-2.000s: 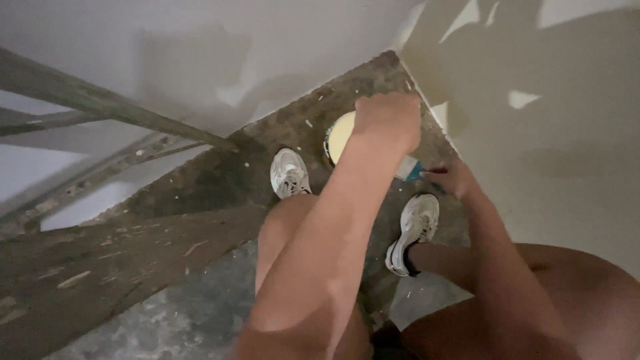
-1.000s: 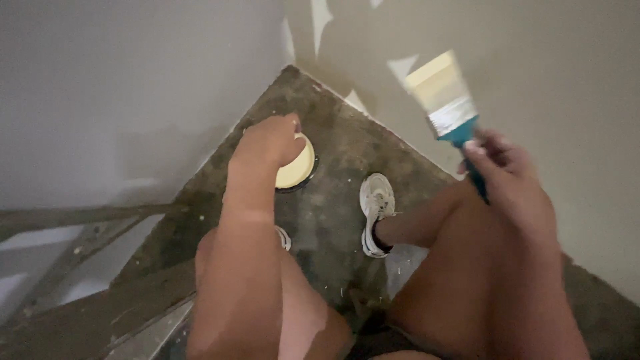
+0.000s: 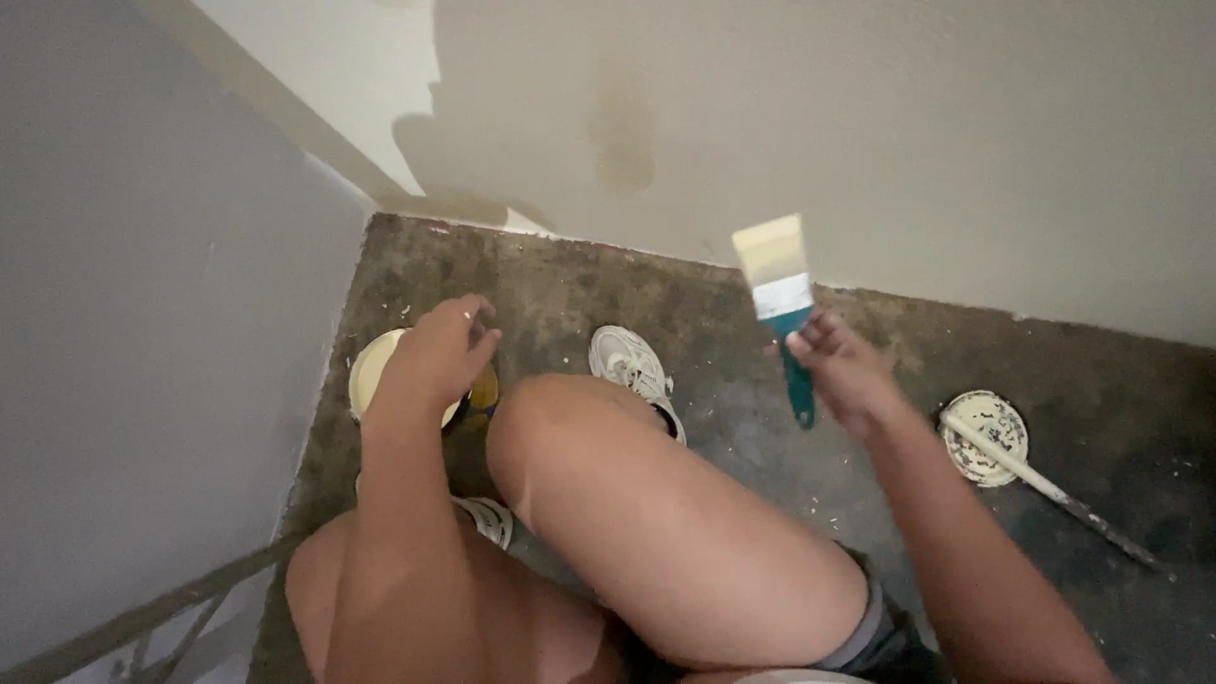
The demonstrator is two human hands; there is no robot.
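My right hand (image 3: 841,366) grips the teal handle of a flat paintbrush (image 3: 784,294), its bristles coated in cream paint and pointing up toward the wall. My left hand (image 3: 442,351) is over the right side of a paint can (image 3: 375,370) filled with cream paint, which stands on the floor by the left wall. Its fingers are apart and curled, with nothing seen between them; whether the hand touches the can's rim is hidden.
A paint-spattered lid (image 3: 988,437) lies on the floor at right, with a paint-marked stick (image 3: 1073,494) across it. My shoe (image 3: 632,366) is on the floor ahead. Two walls meet at the upper left; a damp-looking patch (image 3: 624,142) marks the far wall. Part of a ladder-like frame (image 3: 152,617) shows at lower left.
Two seconds ago the brush was low, beside the can; by one second ago my right hand had raised it. My left hand's fingers have opened over the can. The view has swung to the right.
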